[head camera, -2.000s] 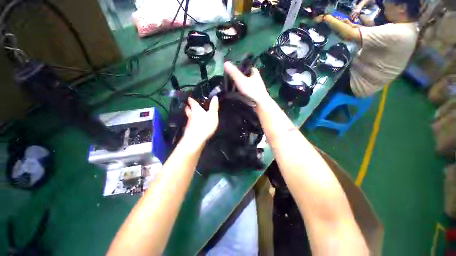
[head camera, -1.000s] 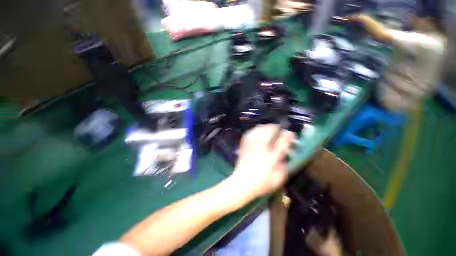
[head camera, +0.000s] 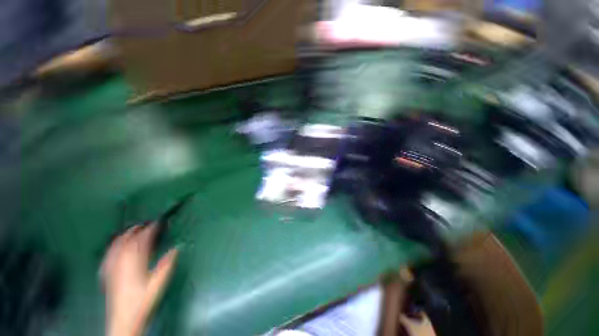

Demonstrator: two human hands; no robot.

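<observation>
The frame is strongly blurred. My left hand (head camera: 134,266) is low at the left over the green bench, thumb apart from the fingers, at a thin black strip-like part (head camera: 172,211). Blur hides whether it grips the part. My right hand (head camera: 418,324) is at the bottom edge, inside the brown parts carton (head camera: 506,279); only some fingers show, low among dark parts (head camera: 443,289). What it holds cannot be seen. A heap of black fan parts (head camera: 400,164) lies on the bench at centre right.
The white screw feeder with its tray (head camera: 295,180) stands left of the heap. A large brown carton (head camera: 217,49) stands at the back. Blurred fans (head camera: 525,144) and a blue stool (head camera: 552,213) are at the right. Dark shapes lie at the far left.
The view has swung left. My left hand has moved from the black heap to the thin black part at the left. My right hand remains in the carton.
</observation>
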